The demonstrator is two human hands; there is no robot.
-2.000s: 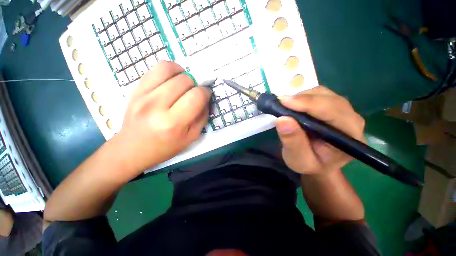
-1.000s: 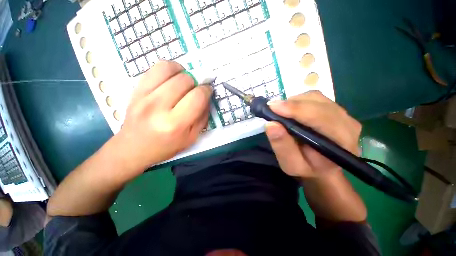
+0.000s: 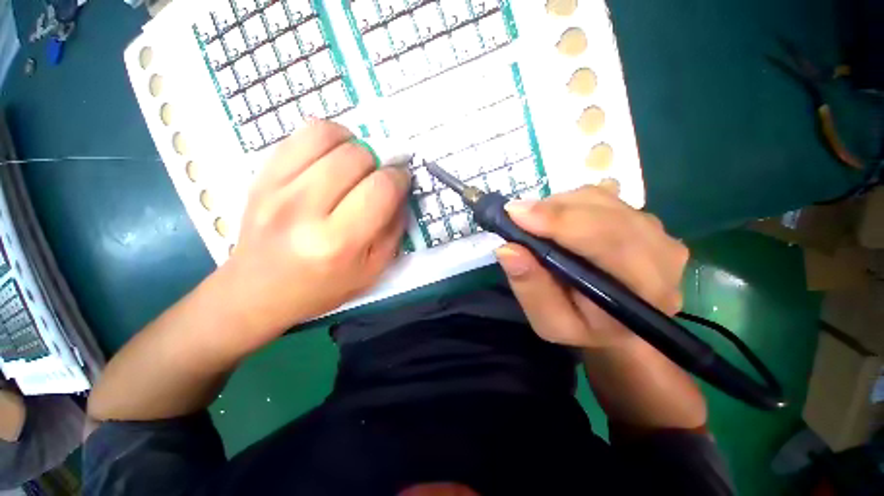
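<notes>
A white carrier tray (image 3: 613,116) with tan round holes along its sides lies tilted before me, holding green-edged circuit board panels (image 3: 276,73). My left hand (image 3: 320,218) is closed over the tray's middle, fingertips pinched near the lower right panel (image 3: 485,145); a green loop shows on a finger. A thin solder wire (image 3: 87,159) runs in from the left towards this hand; its part within the fingers is hidden. My right hand (image 3: 591,262) holds the black soldering iron (image 3: 620,295), its metal tip just right of the left fingertips, over the panel. Contact cannot be told.
Pliers with orange handles (image 3: 827,126) lie on the dark green bench at the right. Small metal and blue items (image 3: 55,46) lie at the upper left. Another tray (image 3: 53,363) and part of a person (image 3: 44,436) are at the left edge. Cardboard boxes (image 3: 843,378) stand at the right.
Since two seconds ago the tray has shifted right in view. The iron and right hand have moved slightly left, and the iron's rear end is lower, with its cord now showing. The left hand has barely moved.
</notes>
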